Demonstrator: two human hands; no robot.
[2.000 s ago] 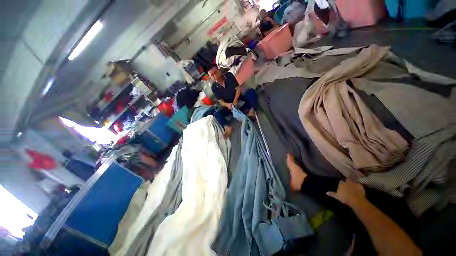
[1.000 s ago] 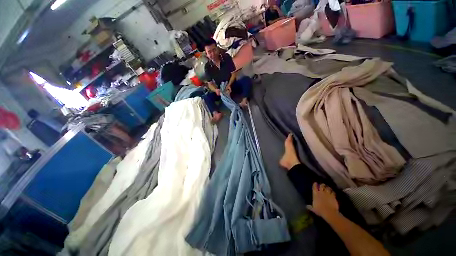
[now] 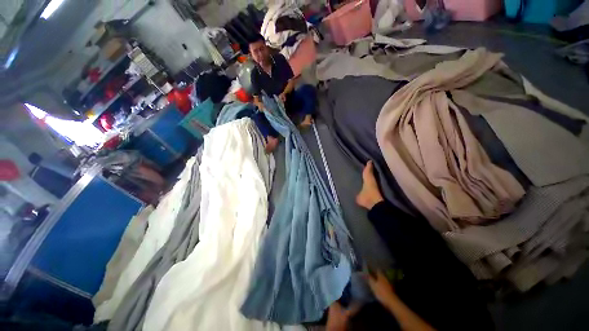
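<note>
The long blue curtain (image 3: 294,239) lies in lengthwise pleats down the middle. Its far end is in the hands of a person seated on the floor. Its near end is bunched at my hands, low in the view. My left hand (image 3: 337,317) is dim and cut off by the bottom edge, closed on the near edge of the blue curtain. My right hand (image 3: 382,289) is blurred, with its fingers on the bunched blue cloth just to the right. A thin white tape measure (image 3: 325,161) runs along the curtain's right side.
A white curtain (image 3: 223,207) and grey curtain (image 3: 174,249) lie left, beside a blue panel (image 3: 84,233). My outstretched leg (image 3: 413,239) is right of the tape. A beige-pink curtain (image 3: 433,136) lies over dark grey and striped cloth. Pink tubs (image 3: 349,22) stand behind.
My right hand has left my leg and come down to the blue curtain's near end. My left hand has come into view there. The near end is now bunched, and the view has shifted.
</note>
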